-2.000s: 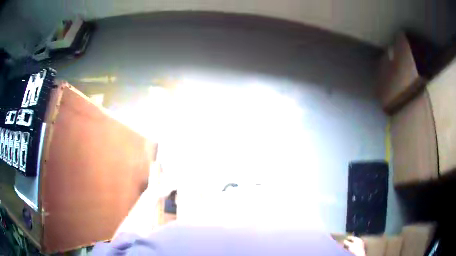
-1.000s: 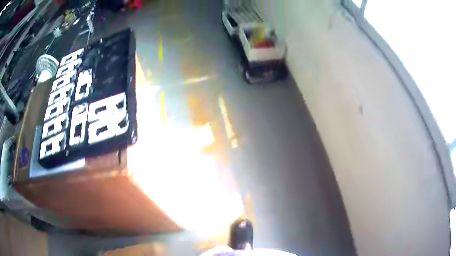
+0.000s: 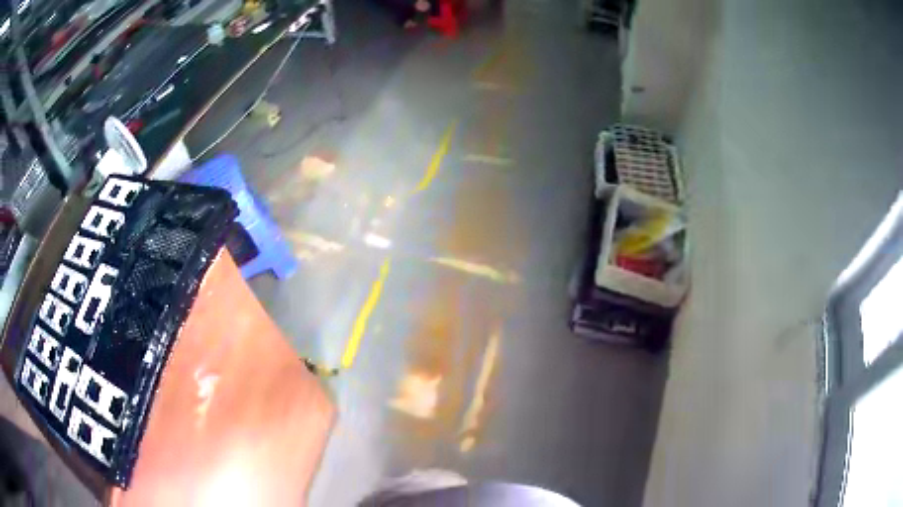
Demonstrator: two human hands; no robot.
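Observation:
A large black tray [image 3: 163, 272] with rows of white parts [image 3: 79, 259] lies on a brown cardboard carton [image 3: 238, 386] at the left. The white parts fill the tray's left side and near end; dark mesh-like pockets show on its right side. Neither of my hands is in view. A pale rounded shape, perhaps my clothing, shows at the bottom edge.
A blue stool [image 3: 248, 213] stands behind the carton. A dark bench [image 3: 149, 89] runs along the upper left, with a round white object [image 3: 125, 146] near it. Yellow lines mark the grey aisle floor [image 3: 554, 396]. White crates [image 3: 644, 243] stand by the right wall; a red stool [image 3: 448, 17] is far off.
The view has swung from the glare-filled floor and cartons to the aisle. The glare has mostly gone. The hand at the bottom right two seconds ago is out of the picture. The blue stool now shows.

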